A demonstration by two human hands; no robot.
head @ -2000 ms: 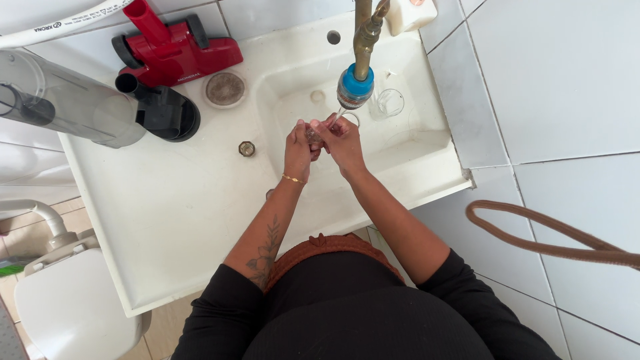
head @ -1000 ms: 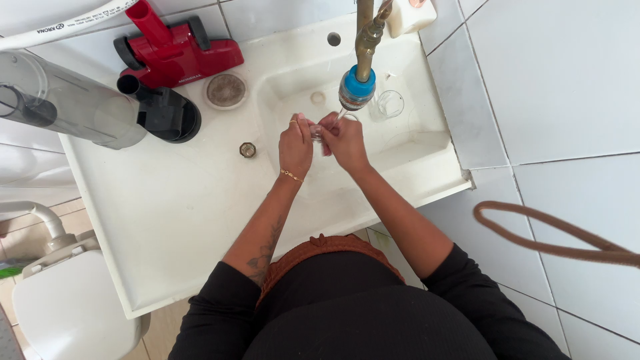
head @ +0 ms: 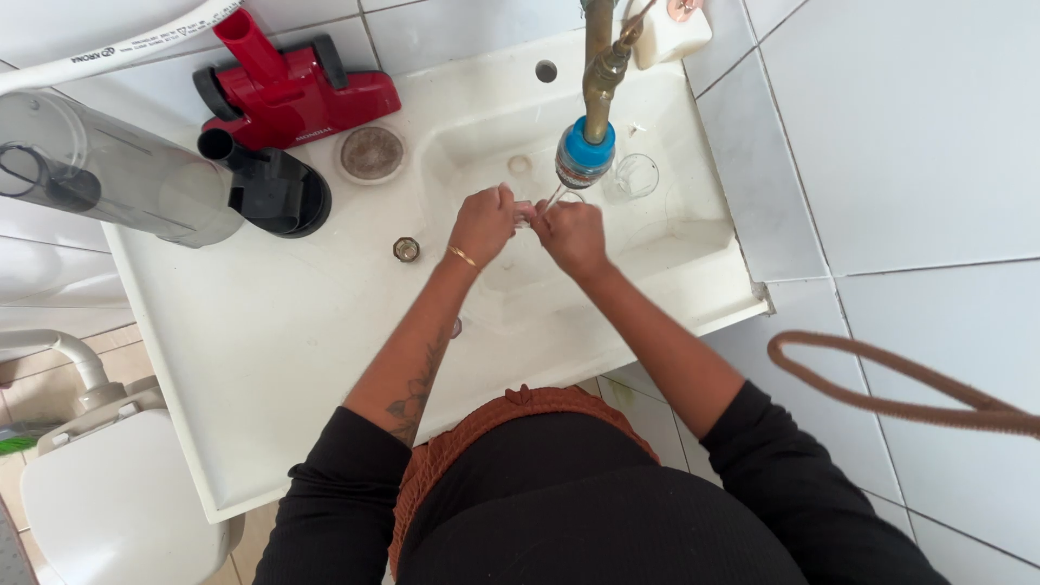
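My left hand [head: 485, 223] and my right hand [head: 572, 237] meet over the basin of a white sink [head: 455, 154]. Between their fingers is a small clear object [head: 524, 214], mostly hidden; its kind cannot be told. A thin stream of water runs onto it from a blue-topped filter [head: 587, 152] on a brass faucet [head: 599, 89]. Right of the filter, a clear glass cup [head: 636, 176] stands in the basin. A small round metal-and-glass piece [head: 406, 249] sits on the sink's ledge, left of my left hand.
On the left of the sink are a red vacuum floor head [head: 305, 93], a clear plastic canister [head: 122, 175], a black plastic part [head: 280, 191] and a round dish [head: 371, 153]. A white dispenser [head: 670, 32] stands behind the faucet. A brown cord loop [head: 877, 402] hangs at the right.
My hands stay together beneath the filter, with small shifts of the fingers and wrists. Nothing else has plainly moved.
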